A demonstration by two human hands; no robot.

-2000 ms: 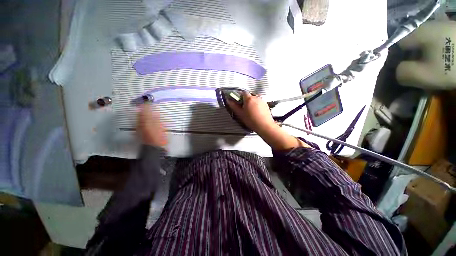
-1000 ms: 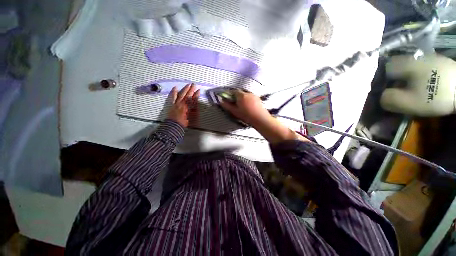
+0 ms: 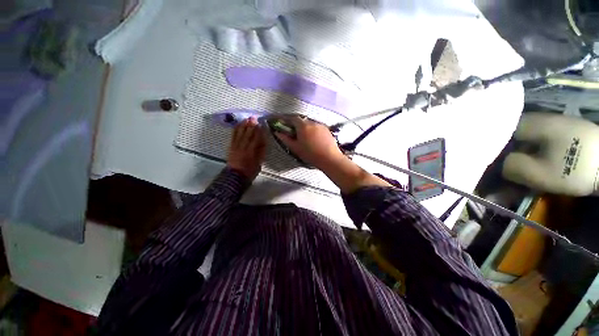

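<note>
My right hand (image 3: 311, 143) grips the steam iron (image 3: 281, 128), which rests on the nearer lilac strip and hides its right part. My left hand (image 3: 247, 146) lies flat on the striped base (image 3: 203, 131), fingertips at the strip just left of the iron; whether it pinches the cloth I cannot tell. A small metal weight (image 3: 229, 117) stands on the left end of this lilac strip (image 3: 242, 113). A second weight (image 3: 169, 105) stands on the white table to the left. Another curved lilac strip (image 3: 282, 84) lies flat farther back on the striped base.
The iron rest (image 3: 426, 168) lies at right, partly crossed by a thin cable (image 3: 483, 202). A wrapped hose (image 3: 453, 89) runs to the upper right. A brown-grey block (image 3: 446, 64) and pale scraps (image 3: 253, 40) lie at the back. A grey table (image 3: 49, 170) with lilac pieces is at left.
My left hand has come from a blurred position left of the strip to rest beside the iron. The iron has moved left along the strip. The whole view has shifted and turned.
</note>
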